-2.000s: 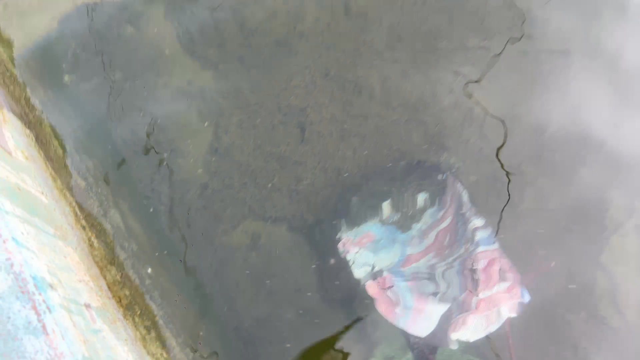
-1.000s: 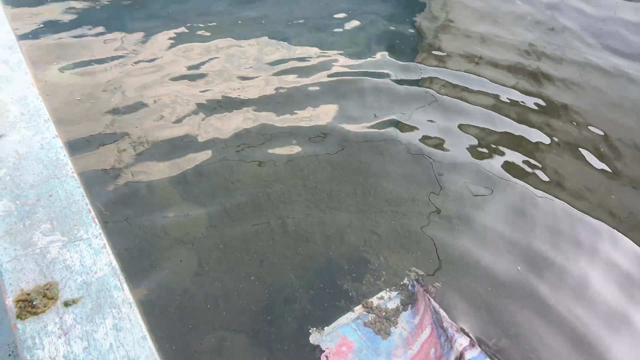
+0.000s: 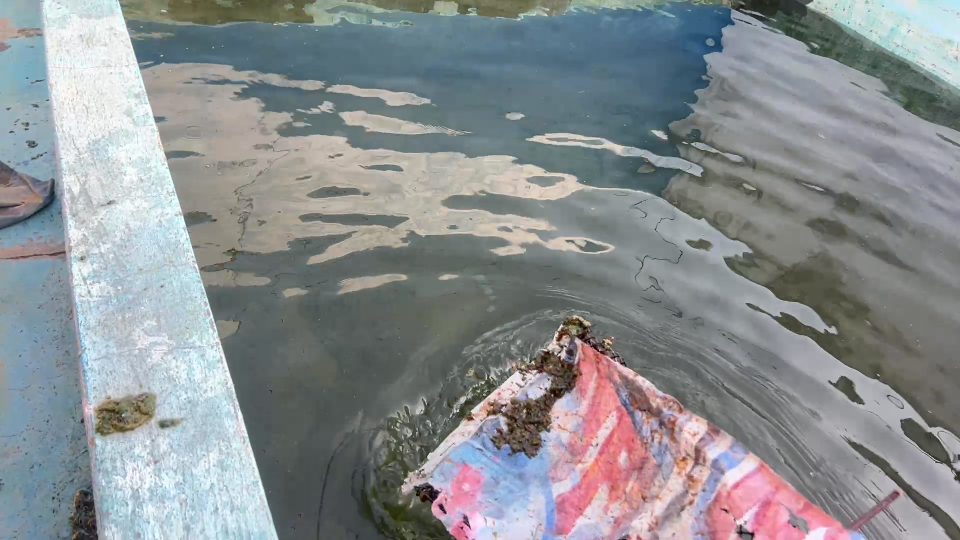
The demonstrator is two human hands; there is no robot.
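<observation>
A wet sheet of patterned fabric or plastic (image 3: pixel 600 450), pink, blue and white, rises out of murky water at the bottom centre. Dark brown sludge (image 3: pixel 529 409) clings to its upper left part and its top corner. Ripples spread around it, and greenish matter shows in the water along its left edge. A thin reddish rod (image 3: pixel 874 510) sticks out past its lower right side. Neither my left hand nor my right hand is in view, so what they hold is hidden.
A pale blue, weathered tank wall (image 3: pixel 150 300) runs down the left, with a clump of sludge (image 3: pixel 125 413) on its top. A dark object, perhaps cloth (image 3: pixel 22 196), lies beyond it. Another painted wall (image 3: pixel 900 34) stands at the upper right.
The patterned sheet, under the water two seconds ago, has come up above the surface, with sludge on it. The view has tilted up.
</observation>
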